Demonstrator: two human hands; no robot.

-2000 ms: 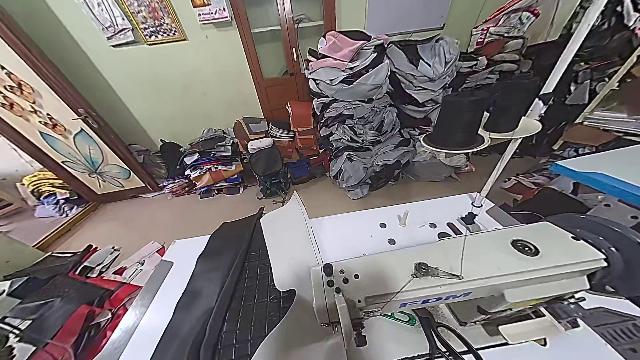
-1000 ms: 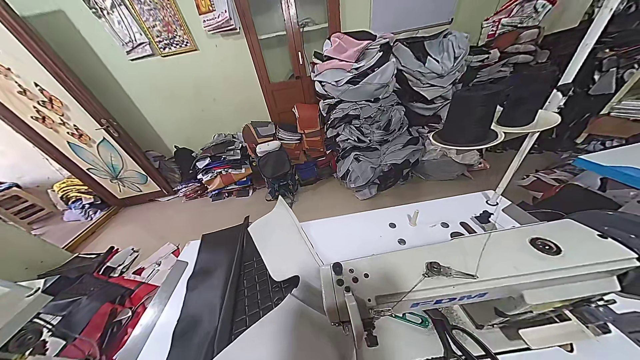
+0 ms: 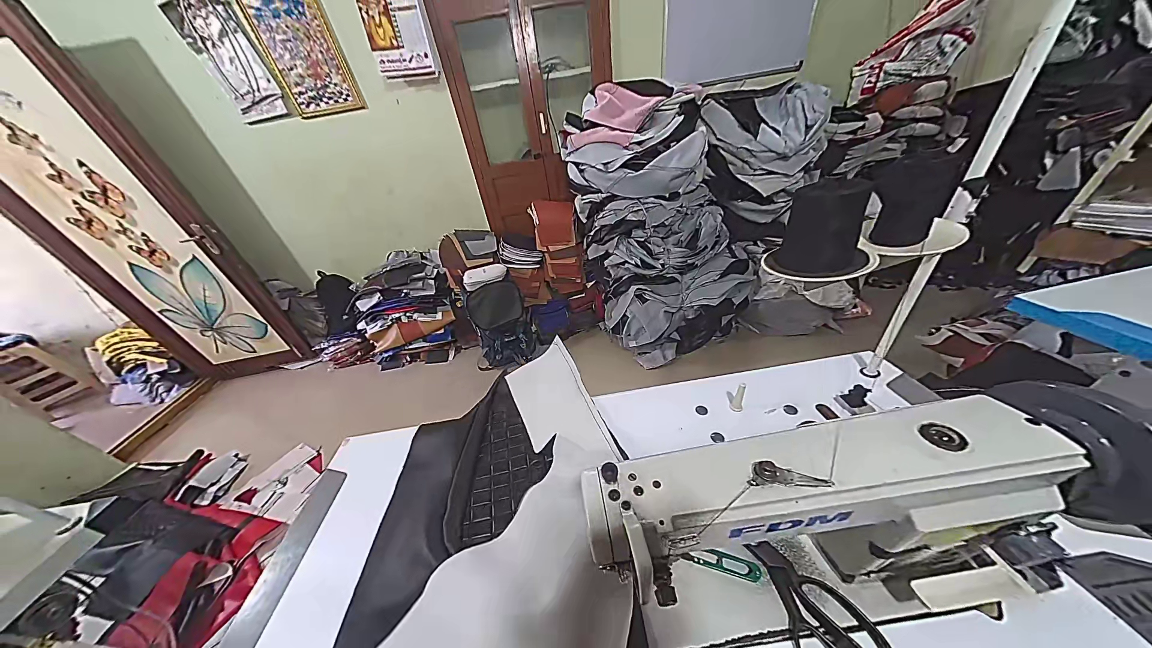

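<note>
Neither of my hands shows in the head view. An FDM industrial sewing machine (image 3: 837,486) stands on a white table (image 3: 738,396). Left of its needle area lies a black padded piece with grid quilting (image 3: 504,468), partly covered by a smooth pale sheet (image 3: 513,576) whose upper corner sticks up. Black-handled scissors (image 3: 796,585) lie under the machine arm beside a small green-handled tool (image 3: 727,565). Two black thread cones (image 3: 826,225) sit on the stand behind, and thread runs through the guide on the machine arm.
Red and black material (image 3: 189,549) lies at lower left beside the table's metal edge. Behind the table, tall stacks of grey fabric pieces (image 3: 666,234), a backpack (image 3: 499,310) and folded goods (image 3: 405,310) stand on the floor. A blue-edged table (image 3: 1093,315) is at right.
The view has shifted slightly. No thing has plainly moved on the table.
</note>
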